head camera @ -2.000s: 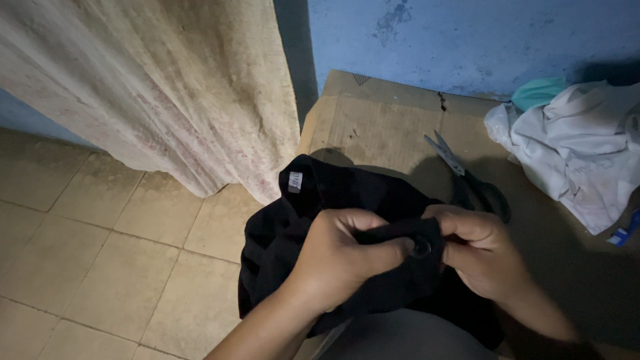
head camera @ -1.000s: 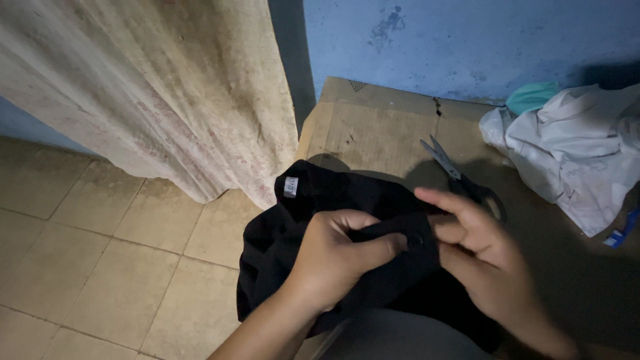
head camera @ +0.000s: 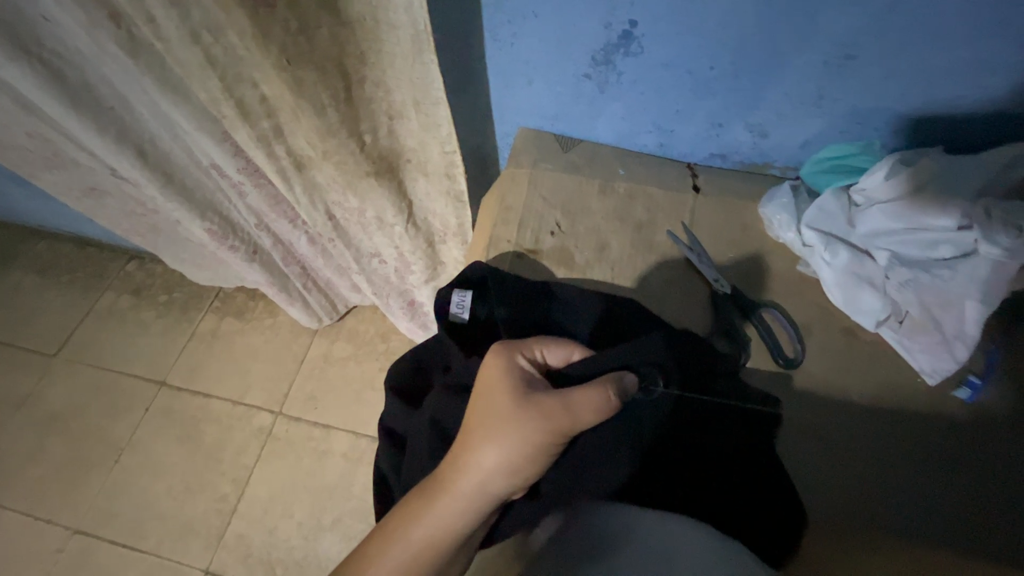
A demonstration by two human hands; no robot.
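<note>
A black garment (head camera: 576, 320) lies bunched across the lower middle, with a small white label (head camera: 460, 306) that bears writing near its upper left edge. My left hand (head camera: 544, 400) pinches a fold of the cloth between thumb and fingers. Beside the thumb tip sits a dark round button (head camera: 651, 384), and a thin pale thread (head camera: 720, 396) runs from it to the right over the cloth. Scissors with dark handles (head camera: 736, 296) lie to the right of the garment, their blades apart. My right hand is out of view.
Flattened cardboard (head camera: 608, 208) lies under the scissors, against a blue wall (head camera: 720, 72). White cloth (head camera: 896, 240), a green cloth (head camera: 840, 166) and a small blue item (head camera: 970, 387) are at the right. A pale curtain (head camera: 320, 160) hangs at the left above the tiled floor (head camera: 184, 456).
My right hand, which was at the button and then drew back with its fingers spread, has left the view. A thread now shows from the button. My left hand keeps its hold.
</note>
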